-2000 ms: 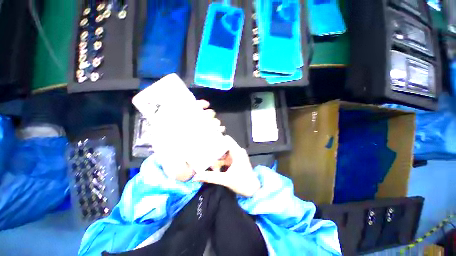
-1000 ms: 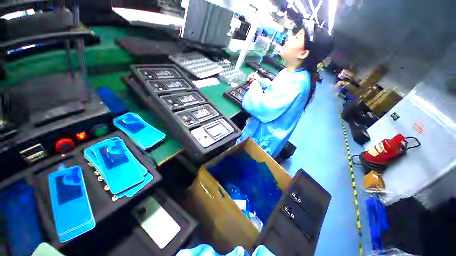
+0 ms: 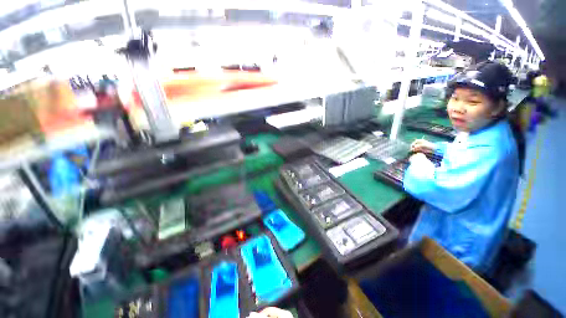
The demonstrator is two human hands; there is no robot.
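Observation:
A small part of a hand, seemingly my right hand (image 3: 271,312), shows at the bottom edge, cut off; its fingers and anything in it cannot be made out. My left hand is not in view. Light-blue film sheets (image 3: 267,267) lie stacked on the dark tray just above the hand, with another light-blue sheet (image 3: 224,290) to their left. A dark-blue sheet (image 3: 184,297) lies further left. A pale, blurred phone-cover-shaped piece (image 3: 172,218) stands out on the dark press fixture (image 3: 214,208).
A black tray of phone housings (image 3: 338,211) lies on the green bench. A cardboard box (image 3: 456,273) with blue liner is at lower right. A co-worker in a blue smock (image 3: 475,164) is at the right. A red button (image 3: 229,241) and white blurred holder (image 3: 96,248) are at left.
The view has swung up and left, bringing in the press and its post. The co-worker now faces this way. A bit of hand has appeared at the bottom edge.

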